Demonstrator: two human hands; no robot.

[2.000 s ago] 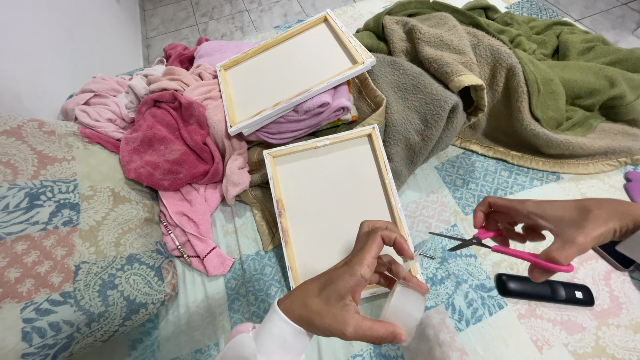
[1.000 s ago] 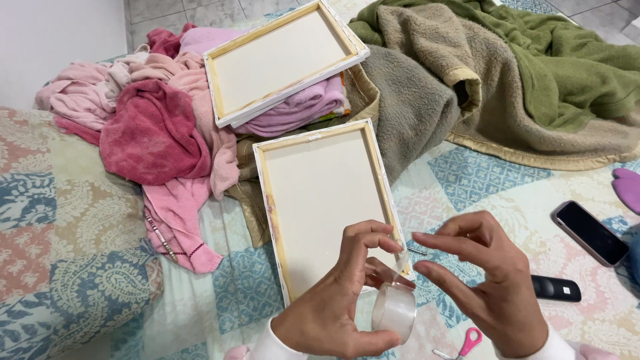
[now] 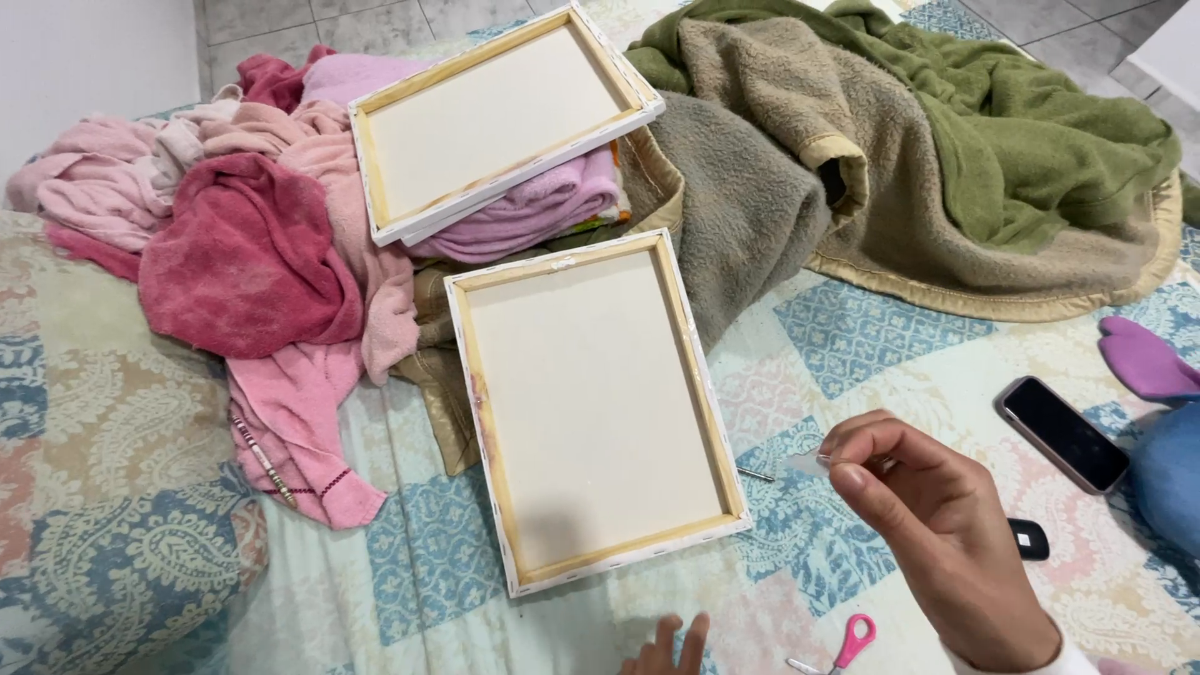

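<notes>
My right hand pinches a small piece of clear tape between thumb and fingertips, right of the nearer canvas. Only a few fingertips of my left hand show at the bottom edge; the rest is out of view. A stretched canvas lies face down on the bed, its wooden frame up. Beside its right edge is a thin metal item. Pink-handled scissors rest on the sheet below my right hand, partly cut off. The tape roll is not in view.
Another canvas lies on folded lilac cloth. Pink towels are heaped at left, brown and green blankets behind. At right are a phone, a black device and a blue and purple plush item.
My right hand put the scissors down and now holds a tape piece. My left hand, which held the tape roll, has dropped to the bottom edge, away from the canvas.
</notes>
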